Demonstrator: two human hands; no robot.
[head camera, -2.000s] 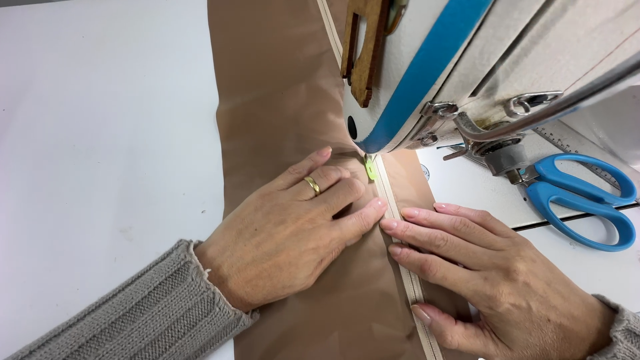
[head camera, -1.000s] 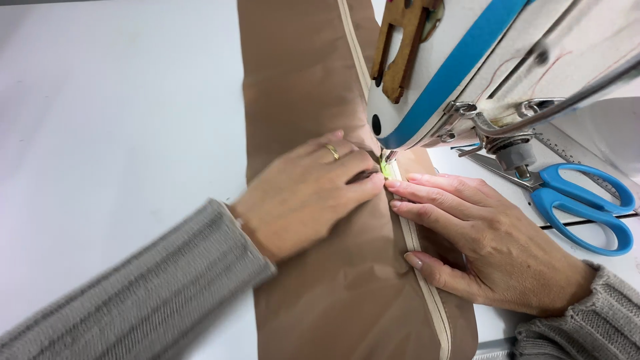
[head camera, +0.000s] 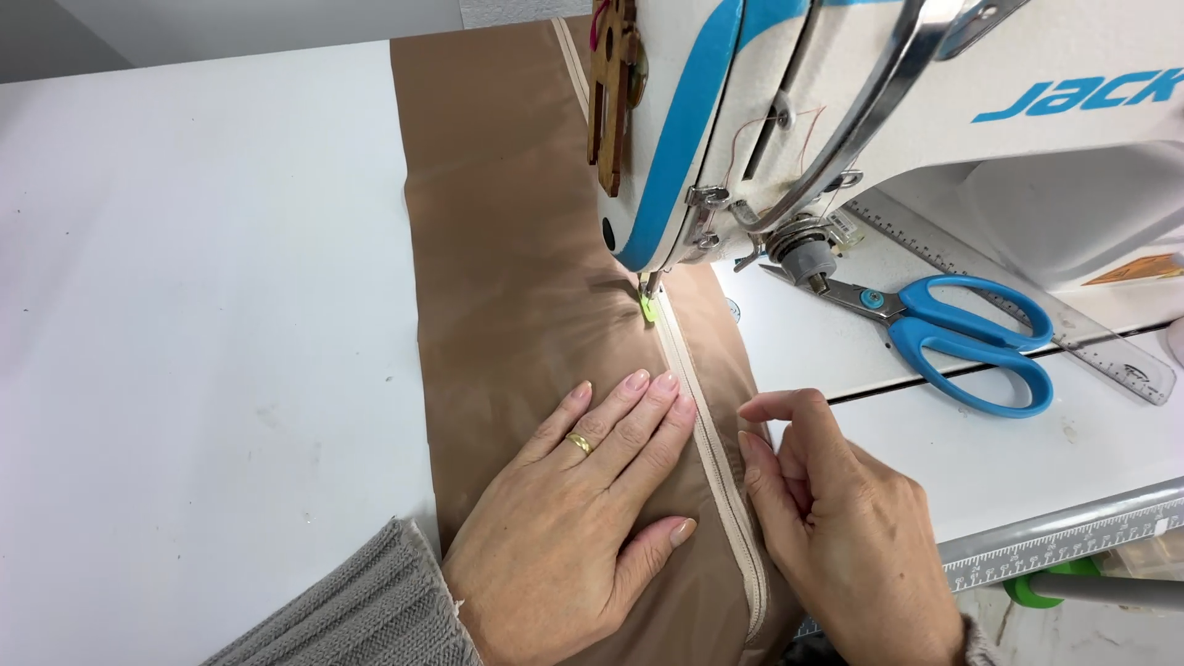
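Observation:
Brown fabric (head camera: 518, 231) lies lengthwise under the needle area of a white and blue Jack sewing machine (head camera: 684, 139). A cream zipper tape (head camera: 708, 435) runs down the fabric from the yellow-green presser foot (head camera: 648, 309). My left hand (head camera: 583, 509), a gold ring on one finger, rests flat on the fabric with its fingertips beside the zipper. To the right of the zipper, my right hand (head camera: 846, 518) is bent, its thumb and index finger apart near the fabric's right edge. Whether those fingers touch the edge is unclear.
Blue-handled scissors (head camera: 971, 342) lie to the right of the needle, partly over a clear ruler (head camera: 1110, 356). A measuring scale (head camera: 1064, 536) runs along the table's front edge at lower right. White tabletop (head camera: 203, 324) extends left of the fabric.
My left hand has moved down the fabric, away from the presser foot, and now lies flat. My right hand has come off the zipper to the fabric's right side. The view has shifted.

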